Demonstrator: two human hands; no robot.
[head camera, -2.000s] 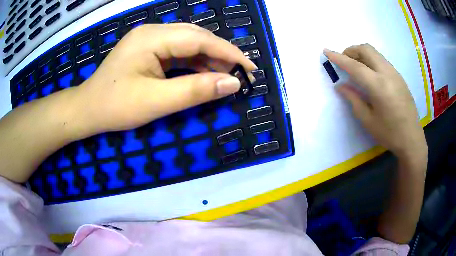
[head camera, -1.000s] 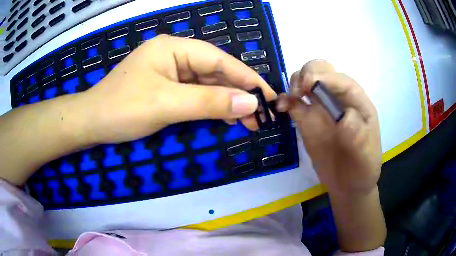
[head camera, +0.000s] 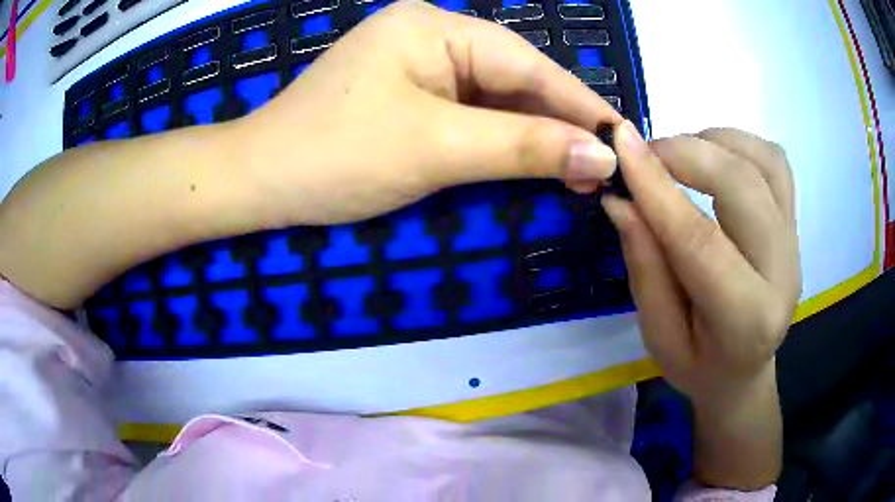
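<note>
A small black part (head camera: 615, 162) is held upright between the fingertips of both hands, over the right side of the blue and black tray (head camera: 324, 257). My left hand (head camera: 393, 127) comes from the left, its thumb and index finger on the part's left side. My right hand (head camera: 711, 245) pinches the part from the right with thumb and fingers. Fingertips cover most of the part, so whether it is one piece or two cannot be told. Black parts with silvery outlines (head camera: 584, 12) lie in the tray's upper rows and right columns.
A pale tray (head camera: 128, 12) with rows of black bars is at the top left. A pink stick (head camera: 11, 39) lies at the far left edge. Yellow tape (head camera: 550, 392) runs along the bench's near edge and up the right side. A pink garment (head camera: 393, 461) is below.
My right hand has closed onto the black part held by my left hand. The grey-faced bar seen in my right hand earlier no longer shows. The view has shifted, bringing the pink stick in.
</note>
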